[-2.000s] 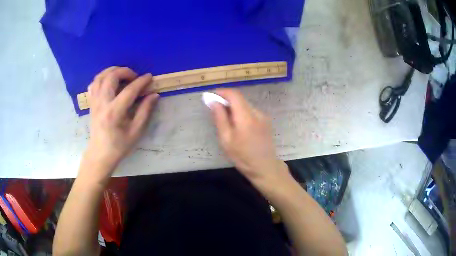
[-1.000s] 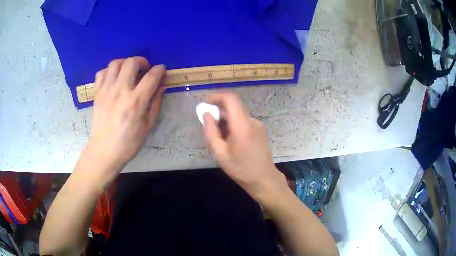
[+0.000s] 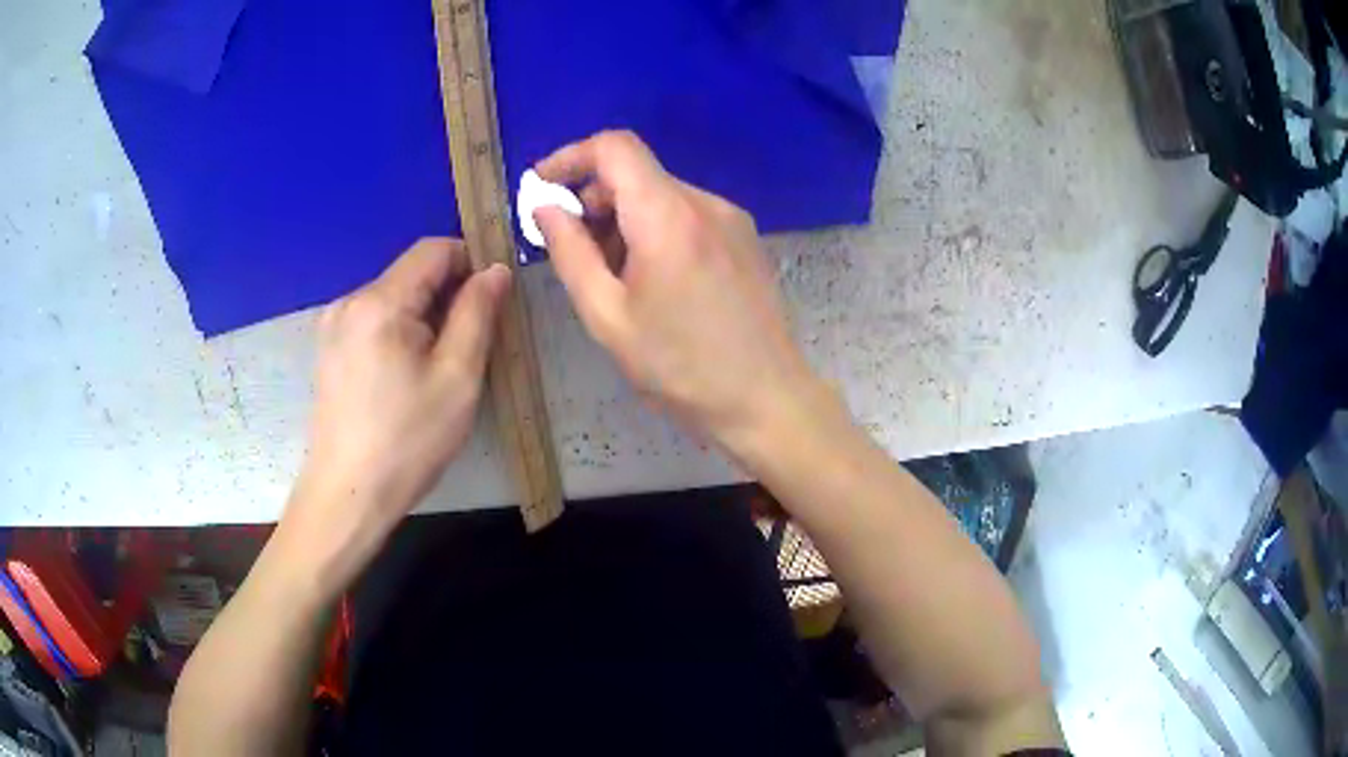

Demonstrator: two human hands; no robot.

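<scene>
Royal-blue cloth (image 3: 311, 163) lies flat at the top of the view, its lower edge towards me. A pale wooden ruler (image 3: 476, 163) lies across that edge, roughly upright in the view; its near end reaches the table's front edge. My left hand (image 3: 407, 370) pinches the ruler near the cloth edge, thumb on top. My right hand (image 3: 673, 281) holds white tailor's chalk (image 3: 544, 207) between thumb and fingers, just right of the ruler over the cloth. A small white mark shows at the cloth edge below the chalk.
The stained off-white table (image 3: 887, 355) bears black-handled shears (image 3: 1168, 289) at the right, with a dark iron (image 3: 1227, 104) behind them. Dark cloth (image 3: 1301, 370) hangs at the right edge. Red goods (image 3: 74, 592) are below the table at left, and a white surface (image 3: 1101, 592) is at lower right.
The ruler has turned from lying along the cloth edge to lying across it. My left hand has moved with it to the right. My right hand with the chalk has moved up over the cloth.
</scene>
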